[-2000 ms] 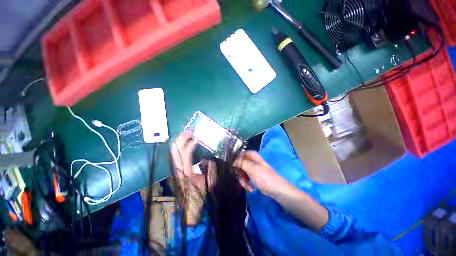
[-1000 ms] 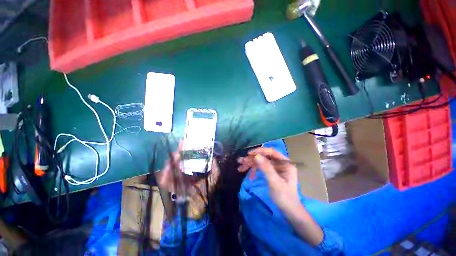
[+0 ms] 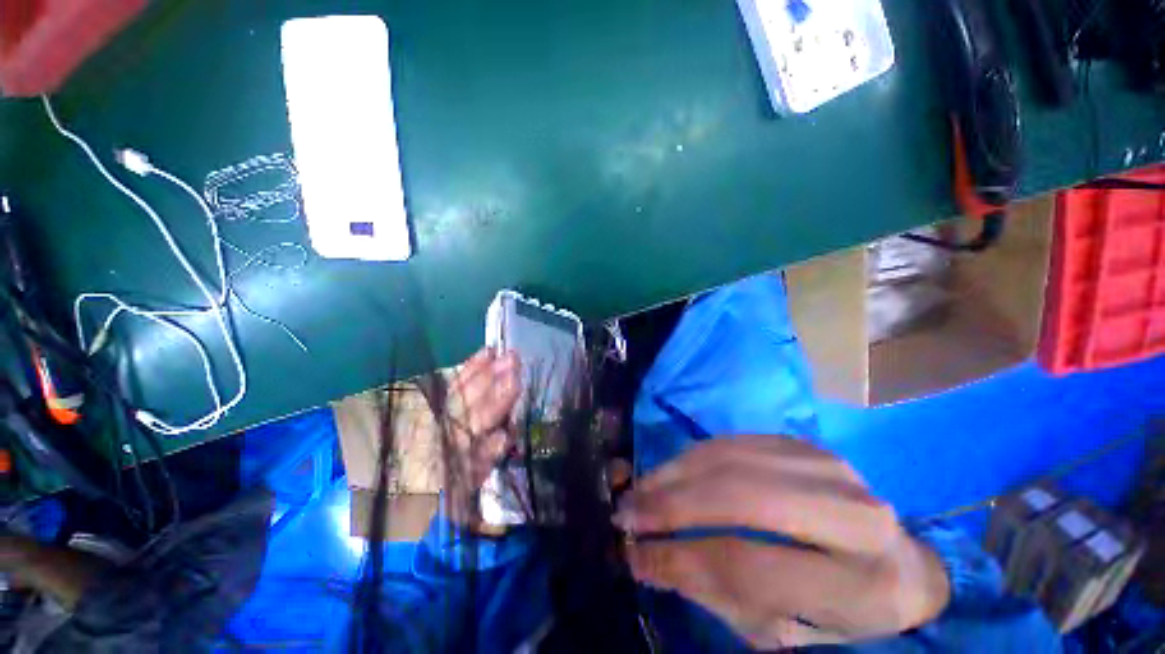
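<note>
My left hand [image 3: 486,403] holds an open white case [image 3: 496,322] over the bench edge. A flat grey battery cell [image 3: 543,342] lies in its upper part, and a greenish area shows lower down. Dark hair strands hide much of the case's lower part. My right hand [image 3: 779,543] is large and blurred to the right of the case, fingers closed around a thin dark tool [image 3: 728,532]; its tip is unclear. A closed-looking white case [image 3: 345,141] lies on the green bench [image 3: 549,153]. Another white piece [image 3: 824,51] with small marks is cut off at the top.
A white cable [image 3: 230,332] and thin wire coil [image 3: 256,189] lie on the left. A black and orange tool [image 3: 984,128] lies at upper right. Cartons [image 3: 830,332] and a red tray [image 3: 1111,275] are beside the bench. Another red tray [image 3: 51,38] shows at upper left.
The view has moved closer and shifted. My right hand, earlier near the case and then apart from it, now appears larger at the case's lower right. The held case has tilted.
</note>
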